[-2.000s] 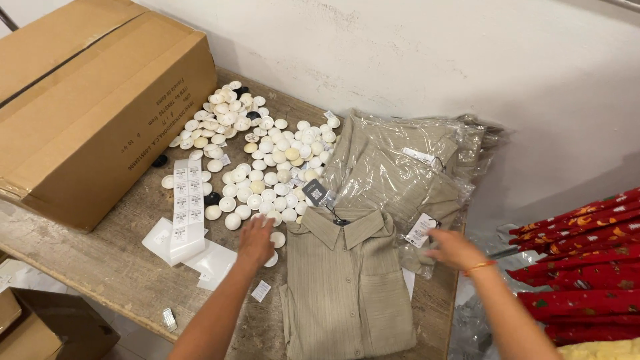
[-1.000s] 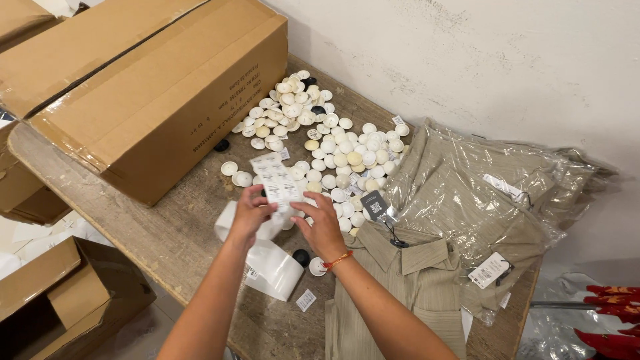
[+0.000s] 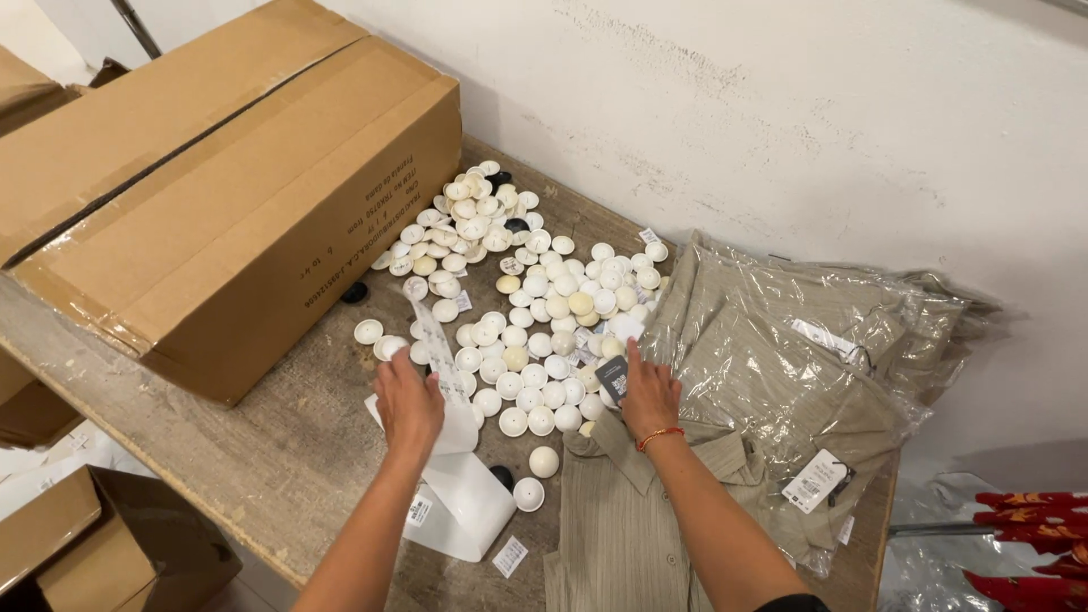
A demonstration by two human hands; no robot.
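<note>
My left hand [image 3: 408, 404] has its fingertips at a white domed disc [image 3: 393, 347], its thumb apart and close beside a blurred, curling strip of printed labels [image 3: 446, 374]. The strip's white backing [image 3: 467, 497] lies below on the table. My right hand [image 3: 652, 395], a red-orange bracelet on its wrist, reaches over the collar of a folded olive-beige button shirt [image 3: 629, 510]. A small white piece [image 3: 627, 328] shows at its index fingertip; whether it is held is unclear. A dark hang tag [image 3: 612, 379] lies against this hand's left side. White and cream discs [image 3: 534, 376] spread between both hands.
A large taped cardboard box [image 3: 255, 161] stands at the table's back left. Bagged beige garments [image 3: 765, 340] with tags overlap at right, near the wall. Loose printed labels [image 3: 511, 557] lie on the wooden table [image 3: 289, 476]. An open carton [image 3: 102, 544] is below left; red patterned cloth [image 3: 1033, 527] is at lower right.
My hands held the label strip close together a second ago; they are now apart, the right one by the shirt collar. The strip has come out of my left fingers.
</note>
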